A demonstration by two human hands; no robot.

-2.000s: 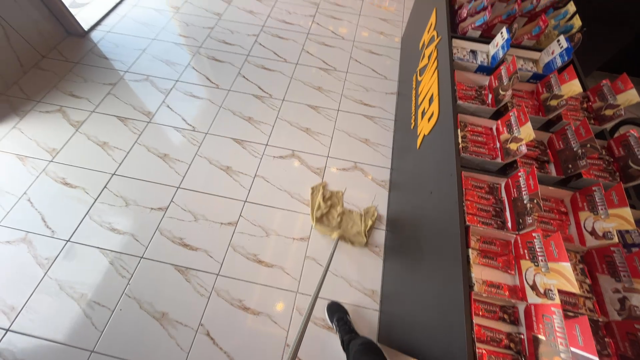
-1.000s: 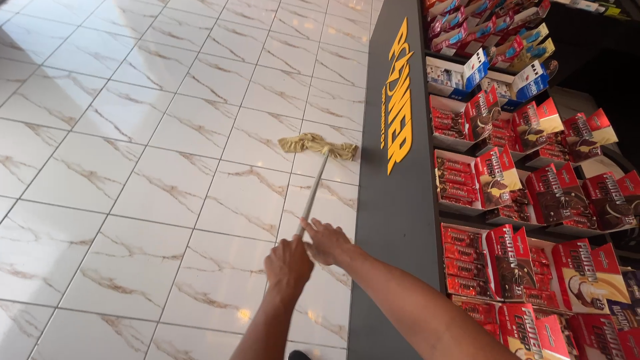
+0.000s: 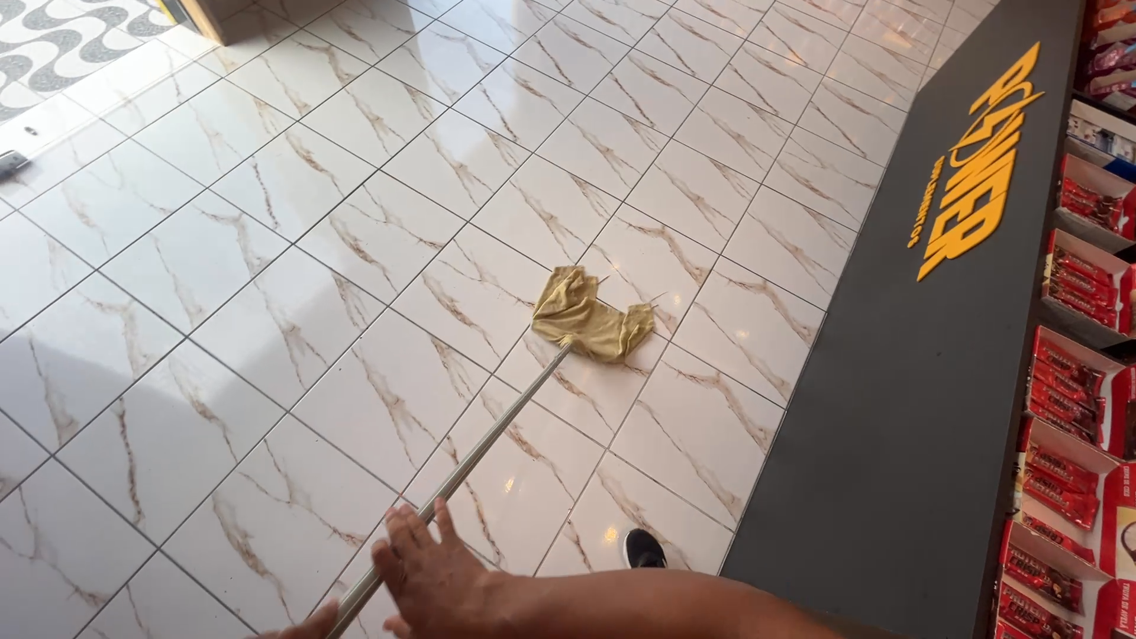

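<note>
A yellowish-tan cloth (image 3: 590, 319) lies bunched on the tiled floor near the middle of the view, at the far end of a long metallic pole (image 3: 493, 433). The pole slants down to the lower left. Against it rests my right hand (image 3: 430, 564), its fingers spread and lying over the pole, its forearm coming in from the lower right. Lower down, my left hand (image 3: 306, 628) is at the pole too, mostly cut off by the bottom edge, so its grip is hidden.
At the right, a dark grey counter panel (image 3: 879, 390) with yellow lettering borders the floor, beside boxes of red-wrapped bars (image 3: 1069, 373). A black shoe (image 3: 644, 548) stands near the panel. A doorway threshold (image 3: 98, 98) and a dark object (image 3: 12, 164) are at the upper left.
The view has swung left. The cloth, bunched narrow a second ago, is spread wider. My right hand's fingers have spread on the pole, and my left hand has moved mostly out of view.
</note>
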